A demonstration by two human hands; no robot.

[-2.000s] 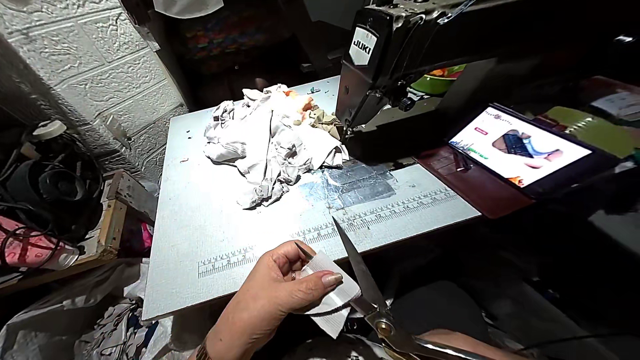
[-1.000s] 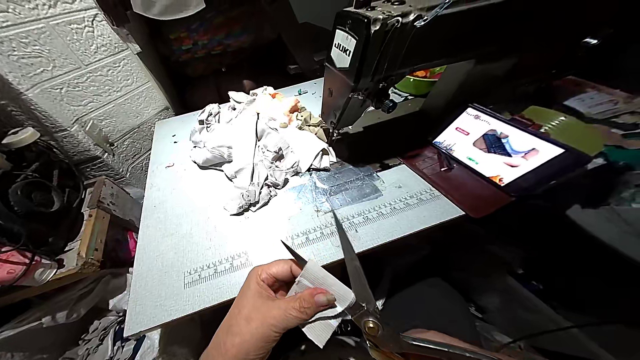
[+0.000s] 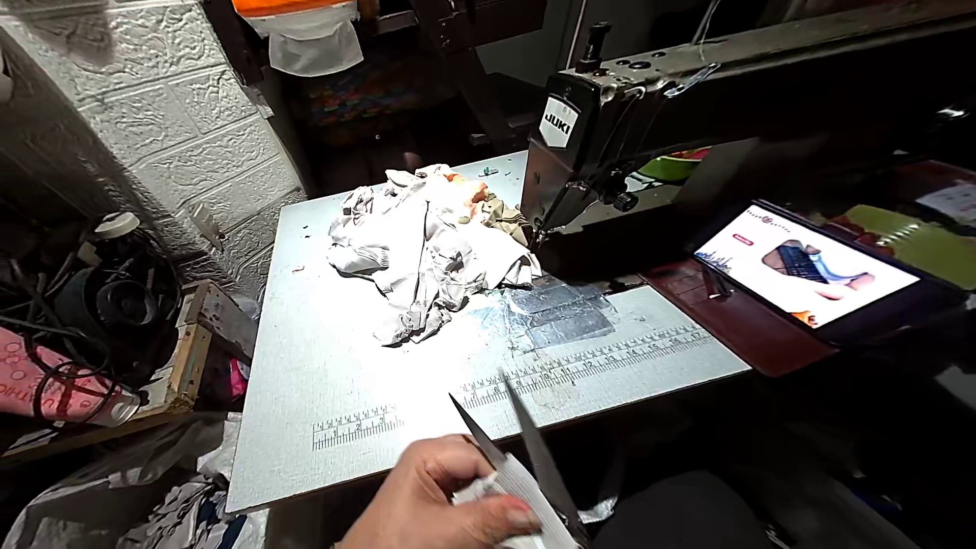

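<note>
My left hand (image 3: pixel 450 499) pinches a small piece of white ribbed fabric (image 3: pixel 530 496) between thumb and fingers, just off the front edge of the sewing table. Metal scissors (image 3: pixel 540 457) stand with their blades apart around the fabric, tips pointing up and away over the table. Their handles and my right hand lie out of view below the frame. Beyond, a crumpled heap of whitish cloth (image 3: pixel 427 252) lies on the sewing table (image 3: pixel 297 343), left of the needle area of a black Juki sewing machine (image 3: pixel 568 152).
A tablet (image 3: pixel 808 267) with a lit screen leans in a dark red case at the right. A printed ruler scale (image 3: pixel 610 366) runs along the table's front. At the left are a wooden crate (image 3: pixel 194 343) with cables and a plastic bag (image 3: pixel 152 488) of cloth scraps. A textured wall rises behind.
The view has shifted, and my left hand and the scissors now sit lower in it. My right hand, partly visible earlier, has dropped out of view.
</note>
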